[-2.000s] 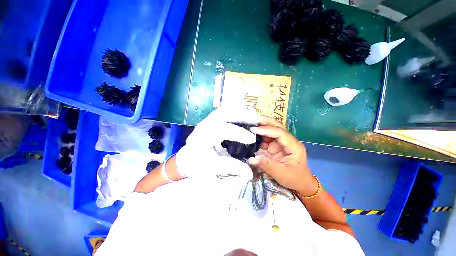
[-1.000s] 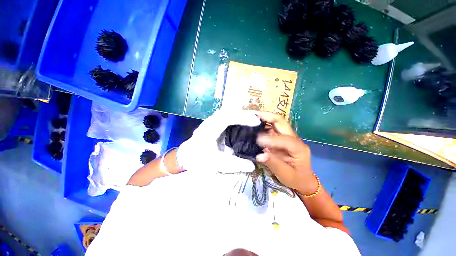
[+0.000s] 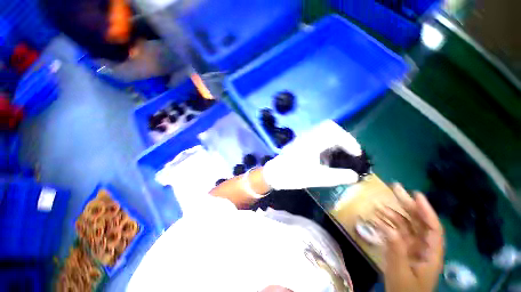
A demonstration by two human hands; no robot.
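Note:
My left hand (image 3: 314,157), in a white glove, holds a black spiky head (image 3: 345,159) near the bench edge, beside the blue tote. My bare right hand (image 3: 414,236) is apart from it, over the cardboard sheet (image 3: 365,199), with its fingers spread and blurred. A small white oval item (image 3: 370,232) shows by the right fingers, on or above the cardboard; I cannot tell whether they touch it. No held thing shows in the right hand.
The blue tote (image 3: 243,85) holds a few black heads (image 3: 284,102). Lower totes hold heads and a white liner (image 3: 191,165). Blurred heads (image 3: 468,194) and a white glue bottle (image 3: 459,275) lie at right. Tan rings (image 3: 108,228) fill a crate at lower left. A person (image 3: 91,25) is at upper left.
The view has swung toward the left, and the totes now sit more central. My right hand has come off the black head and moved over the cardboard. My left hand still holds the head.

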